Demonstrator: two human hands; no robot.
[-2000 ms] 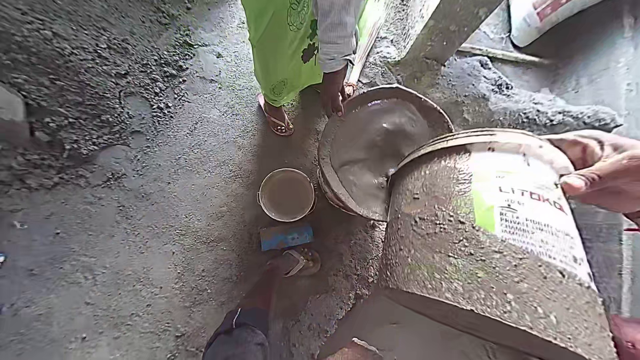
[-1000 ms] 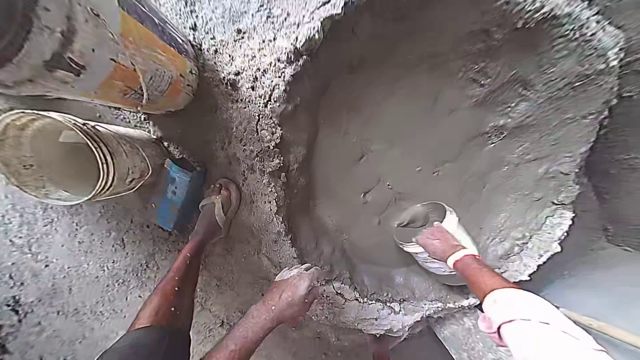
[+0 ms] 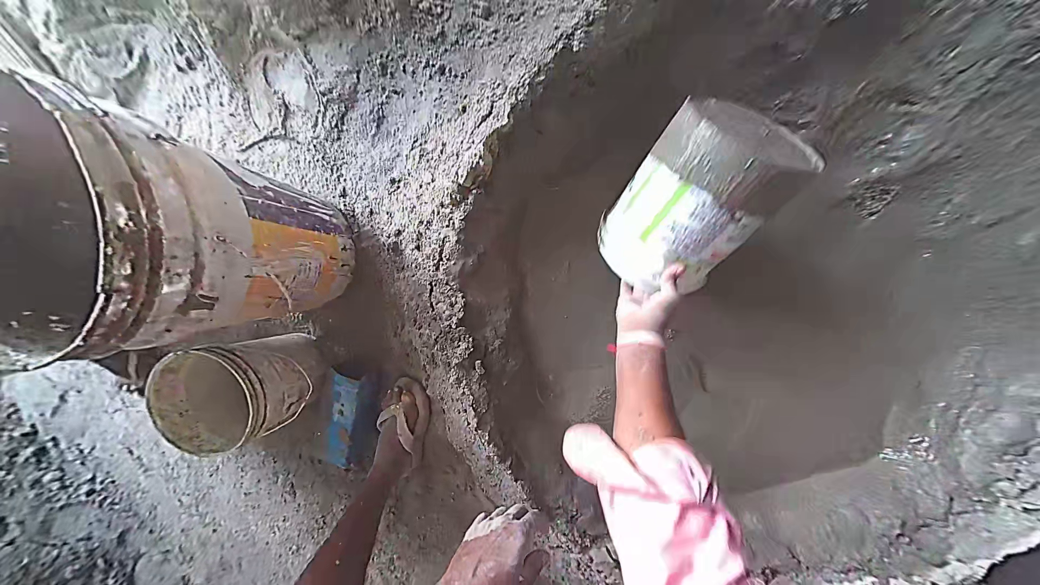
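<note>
A white plastic bucket [image 3: 682, 203], its upper part coated in grey cement mix, is tilted over the pool of wet grey mix [image 3: 780, 357], its rim pointing up and right in the view. My right hand [image 3: 647, 305] grips it at the base, and a pale band circles my wrist below a pink sleeve. What the bucket holds is hidden. At the bottom of the view, my left hand [image 3: 500, 536] is near the crusted edge of the pool, its fingers smeared with pale cement; whether they hold anything is unclear.
A large stained bucket [image 3: 195, 244] stands at the left. Below it is a smaller bucket [image 3: 272, 382] with a wire handle. A blue block-like object [image 3: 343, 418] lies beside a sandalled foot [image 3: 402, 422]. A rough cement ridge [image 3: 439, 268] borders the pool.
My right hand has lifted the white bucket out of the wet mix, where it was dipped a second ago. Two seconds ago a bucket was tipped over another person's round container. The view has swung since then.
</note>
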